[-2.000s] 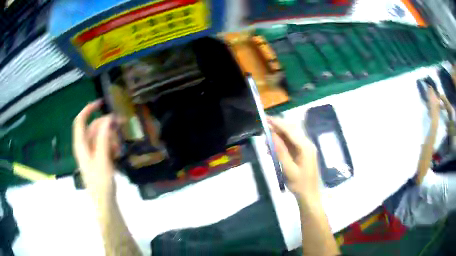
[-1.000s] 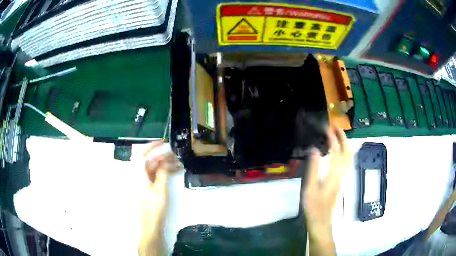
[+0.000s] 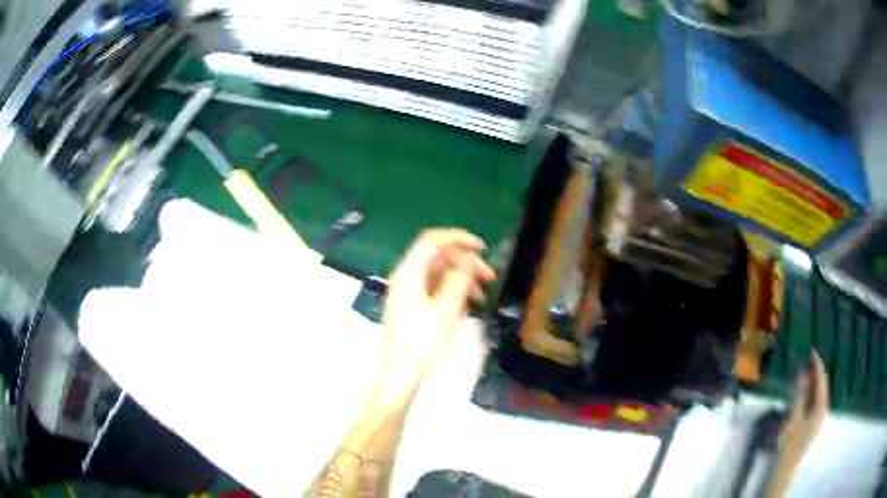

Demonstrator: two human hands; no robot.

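Note:
My left hand [image 3: 438, 282] is blurred, fingers curled, just left of the press opening; whether it holds something small cannot be told. My right hand [image 3: 803, 413] is small and blurred at the lower right, over the white sheet right of the press; its grip is unclear. The tan-gold fixture [image 3: 559, 267] stands tilted in view at the opening's left side. Shiny black lining [image 3: 652, 321] fills the opening beside it, under the blue press head [image 3: 759, 126] with its yellow-red label. Small dark parts [image 3: 309, 190] lie on the green mat.
A yellow-handled tool [image 3: 258, 206] lies left on the mat. White-edged trays [image 3: 389, 53] are stacked behind. Metal rails [image 3: 131, 190] stand far left. An orange-tan block [image 3: 761, 306] and dark frames [image 3: 846, 336] are right of the press. A white sheet [image 3: 233, 360] covers the front bench.
The view has swung left and tilted. The thin frame seen in my right hand two seconds ago cannot be made out now. My right hand has moved rightward, away from the black lining's edge.

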